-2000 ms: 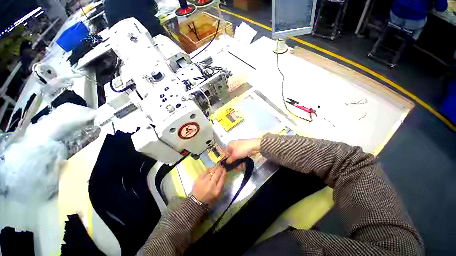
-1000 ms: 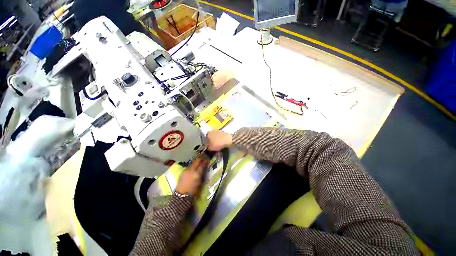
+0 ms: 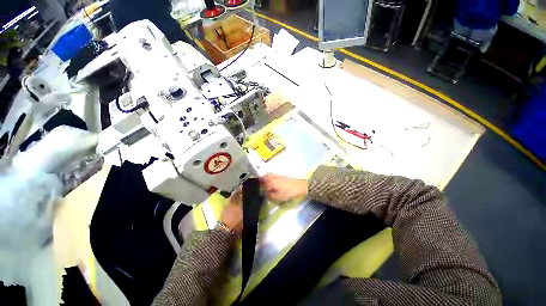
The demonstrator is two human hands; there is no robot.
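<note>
A black fabric strip [image 3: 251, 224] hangs down from the needle area of the white sewing machine [image 3: 206, 156] towards me, over the shiny metal plate [image 3: 288, 225]. My right hand [image 3: 283, 187] is beside the strip's top end, with its fingertips at the strip's edge. My left hand [image 3: 233, 213] is on the left, partly behind the strip and close under the machine head. The strip and machine head hide the left fingertips, and the needle is not visible. A yellow block [image 3: 266, 146] sits right of the head.
A curved pile of black strips [image 3: 124, 228] lies left of the machine. A crumpled whitish plastic bag [image 3: 36, 197] is at far left. A wide black fabric band [image 3: 317, 254] lies under my right forearm. Red-handled snips [image 3: 356, 132] and a pale upright panel [image 3: 344, 23] are on the right.
The strip, looped to the right of my hands before, now hangs nearly straight down and shows its broad side in front of my left hand. The camera view has shifted slightly.
</note>
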